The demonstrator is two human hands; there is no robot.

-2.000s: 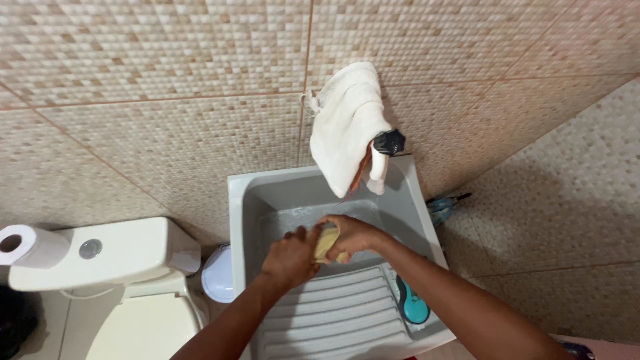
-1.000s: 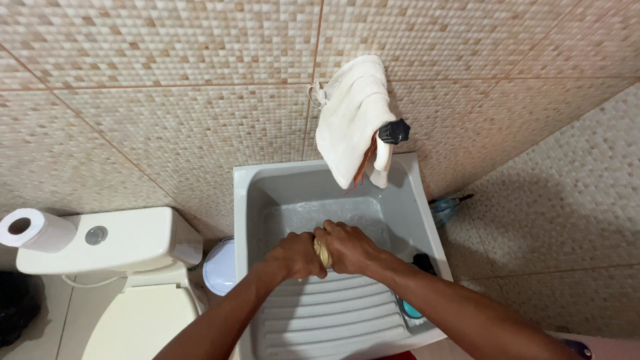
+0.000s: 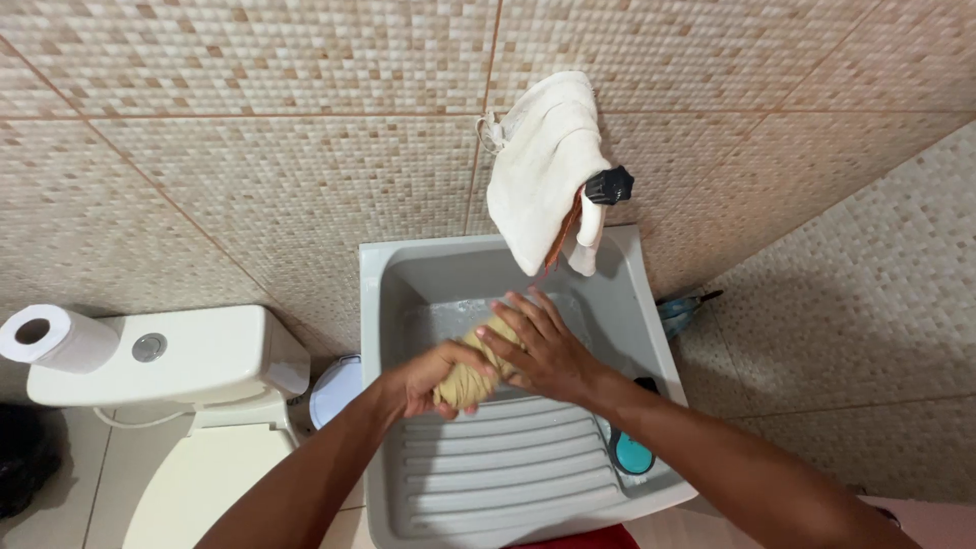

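Note:
Over the grey laundry sink (image 3: pixel 370 320), my left hand (image 3: pixel 438 377) grips a bunched beige cloth (image 3: pixel 465 381). My right hand (image 3: pixel 541 351) lies against the upper right end of the cloth with its fingers spread; whether it grips the cloth cannot be told. Below both hands is the ribbed washboard part (image 3: pixel 503 465) of the sink. A turquoise and black brush (image 3: pixel 633 454) rests at the washboard's right side, partly hidden by my right forearm. A little water shows in the basin's bottom.
A white cloth (image 3: pixel 541 168) hangs above the sink's back edge, beside a black knob (image 3: pixel 608 185). To the left stand a toilet (image 3: pixel 213 473), a toilet paper roll (image 3: pixel 65 339) on its tank and a white-lidded container (image 3: pixel 335 393). A folded umbrella (image 3: pixel 677 311) is right of the sink.
The beige cloth, mostly covered by both hands a second ago, now shows as a longer bundle. My right hand has opened out its fingers along it.

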